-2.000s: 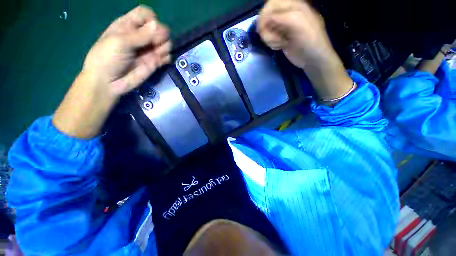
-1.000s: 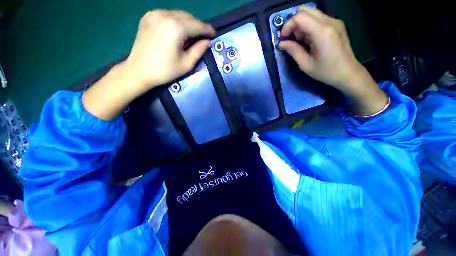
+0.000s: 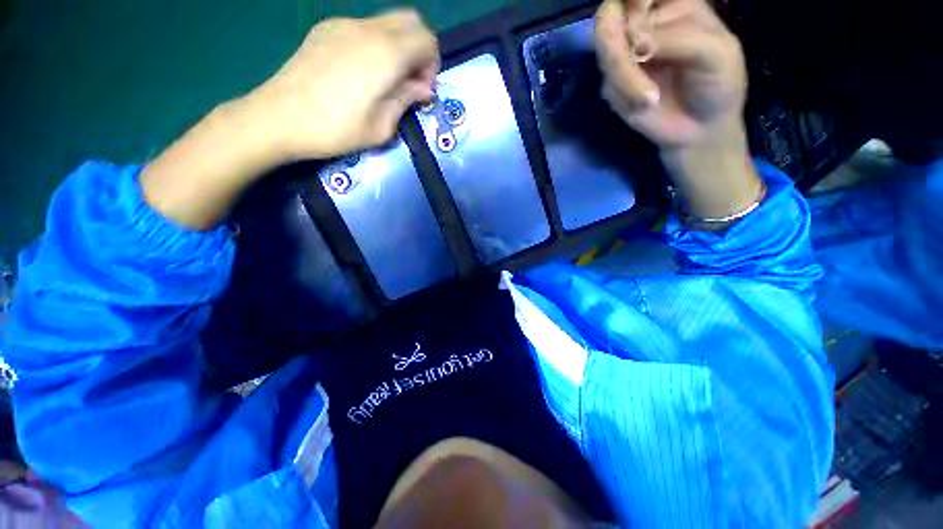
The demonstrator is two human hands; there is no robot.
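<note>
Silver-blue phone back covers lie side by side in a black tray (image 3: pixel 462 240). The middle cover (image 3: pixel 496 170) has ringed round openings at its far end. My left hand (image 3: pixel 357 88) is over that end, fingertips bent down at its camera area, hiding part of it; whether they pinch a small part cannot be told. The left cover (image 3: pixel 398 227) lies partly under this hand. My right hand (image 3: pixel 677 67) is raised over the right cover (image 3: pixel 589 155), fingers curled and blurred; anything in them is too small to tell. A darker cover (image 3: pixel 321 263) lies further left.
A green mat (image 3: pixel 134 83) lies at the far left. My lap and black shirt front (image 3: pixel 434 393) are against the tray's near edge. Another person's blue sleeve (image 3: pixel 879 248) is at the right. Dark items (image 3: pixel 791 134) lie beyond my right wrist.
My right hand has lifted off the right cover's camera area and its fingers have turned upward. My left hand stays near the middle cover. The view has shifted slightly.
</note>
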